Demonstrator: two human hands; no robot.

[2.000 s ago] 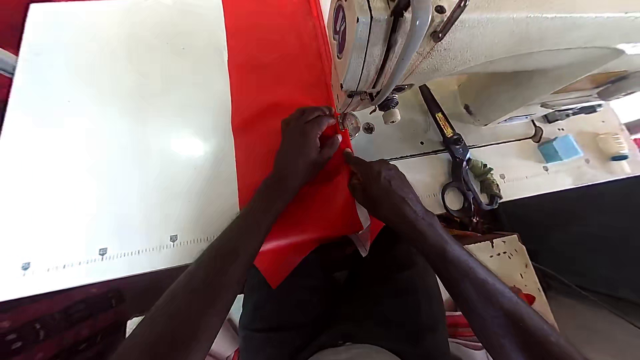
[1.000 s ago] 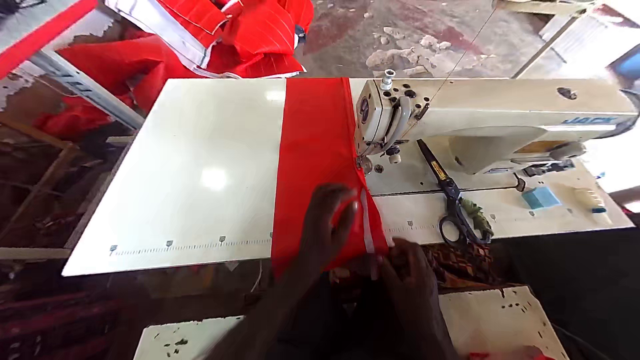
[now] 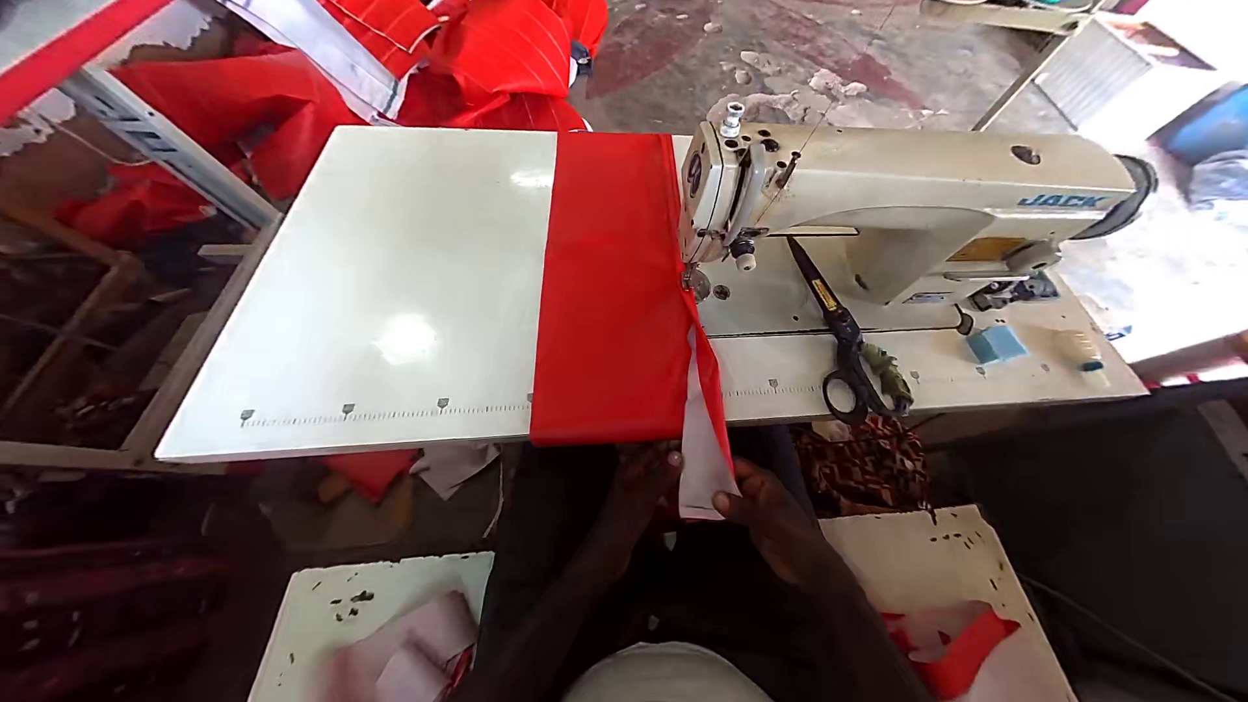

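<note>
A red coated fabric panel (image 3: 614,292) lies across the white sewing table, its right edge running under the needle area of the Jack sewing machine (image 3: 907,175). Near the front, that edge is turned to show its whitish underside (image 3: 704,458). My right hand (image 3: 770,512) pinches the lower corner of this flap between thumb and fingers. Just left of the flap, below the table's front edge, my left hand (image 3: 645,483) is at the fabric's edge; its fingers are partly hidden and its hold is unclear.
Black scissors (image 3: 843,341) with a cloth-wrapped handle lie right of the fabric. A light blue block (image 3: 996,345) and a small spool (image 3: 1080,349) sit further right. Red fabric (image 3: 497,49) is heaped behind the table (image 3: 390,283). Scraps (image 3: 414,643) rest on a lower white surface at left.
Both hands have moved from beside the needle down to the fabric's front end. The red panel's front edge now hangs straighter at the table's edge. The view has pulled back and up.
</note>
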